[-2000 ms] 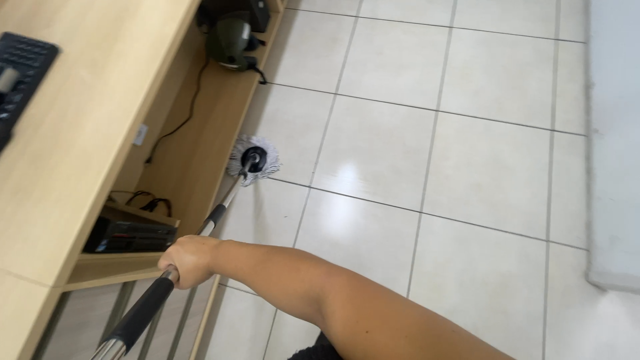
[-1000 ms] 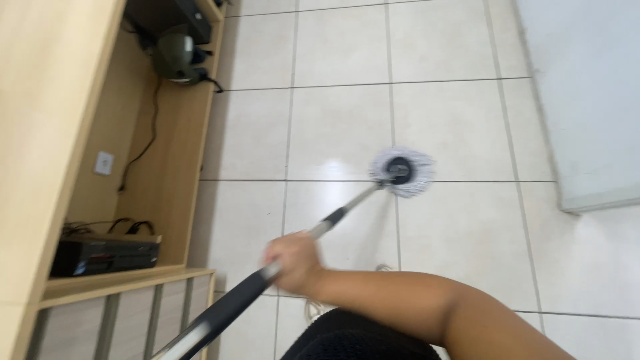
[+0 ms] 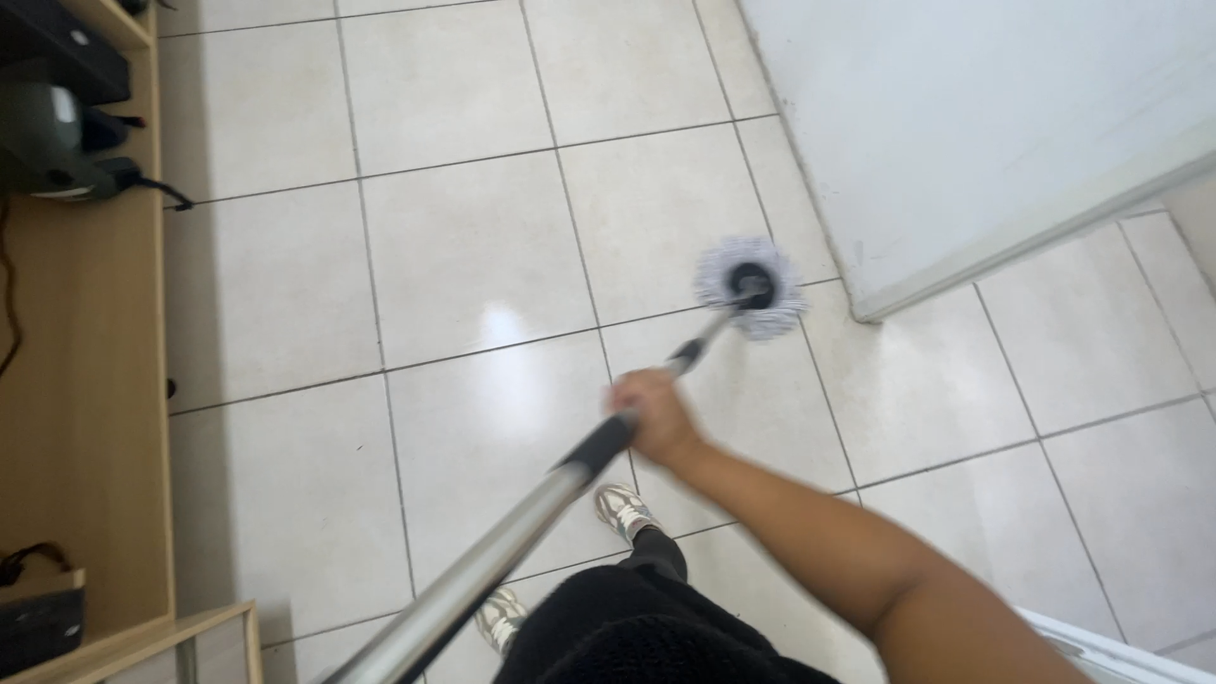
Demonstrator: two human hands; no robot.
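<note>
My right hand (image 3: 657, 418) is closed around the metal handle of a spin mop (image 3: 518, 532), just past its dark grip sleeve. The round mop head (image 3: 750, 288), with white-grey strands around a black disc, lies on the tiled floor near the lower corner of a white wall. From my hand the handle runs down to the lower left edge of the view. My left hand is out of view.
Pale floor tiles (image 3: 465, 247) spread between a wooden desk unit (image 3: 85, 408) on the left and the white wall (image 3: 969, 123) on the right. A cable sticks out past the unit's edge. My sneakers (image 3: 625, 511) stand below.
The mop head has moved from beside the desk unit rightward across the floor to near the white wall, my right hand still around the handle. The view has shifted right.
</note>
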